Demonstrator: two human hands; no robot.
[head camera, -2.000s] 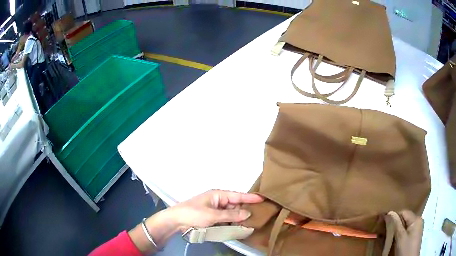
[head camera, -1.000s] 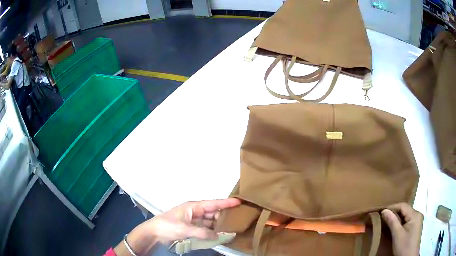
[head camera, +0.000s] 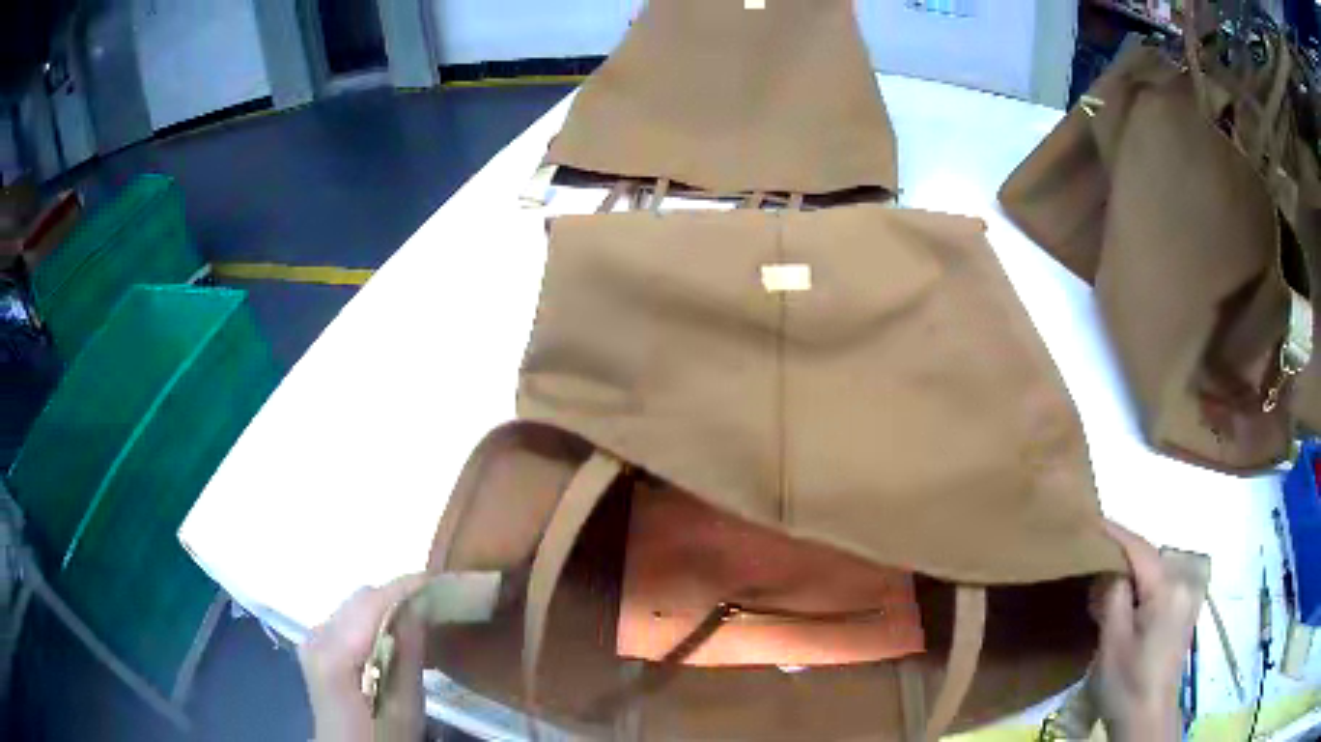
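A brown tote bag (head camera: 667, 341) lies on the white table in front of me, its mouth open toward me. Inside shows an orange pocket (head camera: 768, 580) with a dark zipper line and small puller. Two brown handles (head camera: 558, 558) hang across the mouth. My left hand (head camera: 362, 660) holds the pale side strap (head camera: 464, 596) at the bag's left edge; a gold fitting shows by the hand. My right hand (head camera: 1145, 638) grips the bag's right edge at the mouth, with a pale strap end beside the fingers. A cream-gold plate (head camera: 787, 276) sits on the upper panel.
Another brown tote (head camera: 732, 109) lies ahead on the white table (head camera: 362, 420). Brown bags (head camera: 1188, 276) are piled at right. A blue tray (head camera: 1305, 507) and thin dark tools (head camera: 1263, 623) are at the right edge. Green bins (head camera: 145, 406) stand on the floor at left.
The bag mouth has opened wider, showing more of the orange pocket. My left hand has moved from the mouth edge onto the pale strap. The view has turned right.
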